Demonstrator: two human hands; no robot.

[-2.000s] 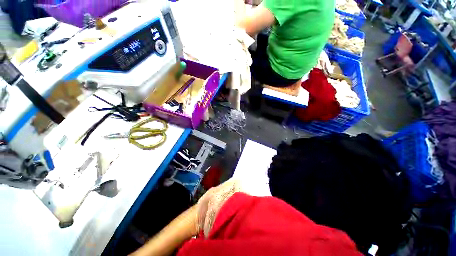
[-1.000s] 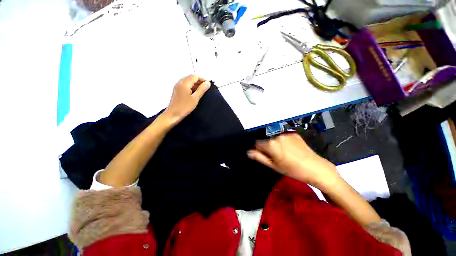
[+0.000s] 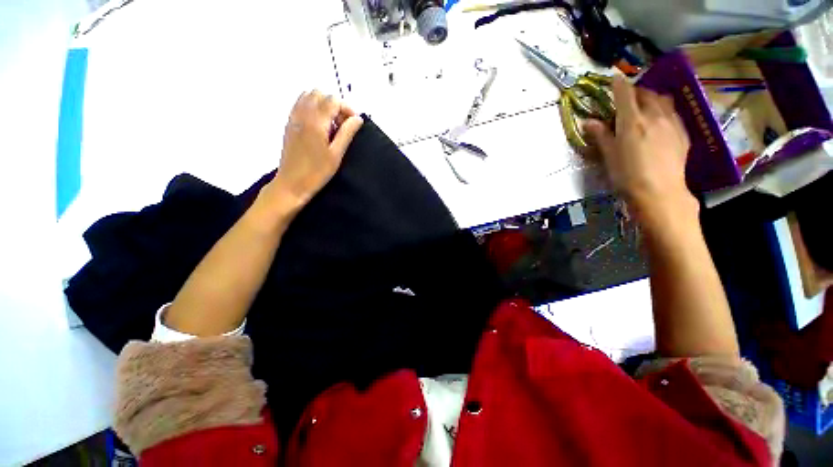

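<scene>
A black garment (image 3: 374, 219) lies over the table's front edge and my lap, with a small white tag on it. My left hand (image 3: 315, 146) pinches the garment's upper corner between thumb and fingers, left of the needle area. My right hand (image 3: 644, 141) is over the yellow-handled shears (image 3: 574, 89) and covers part of their loops. Whether its fingers grip the handles cannot be told. The shears' silver blades point up and left. Small silver snips (image 3: 464, 148) lie on the table between my hands.
The sewing machine's grey knob (image 3: 431, 23) shows at the top. A purple box (image 3: 699, 119) of small items stands at the right. Black cables (image 3: 594, 32) lie behind the shears. A blue tape strip (image 3: 71, 132) is on the table (image 3: 210, 100) at the left.
My right hand has moved from the garment by my lap up and right to the shears. My left hand still holds the garment's corner. Earlier, the view faced the right side of the workplace.
</scene>
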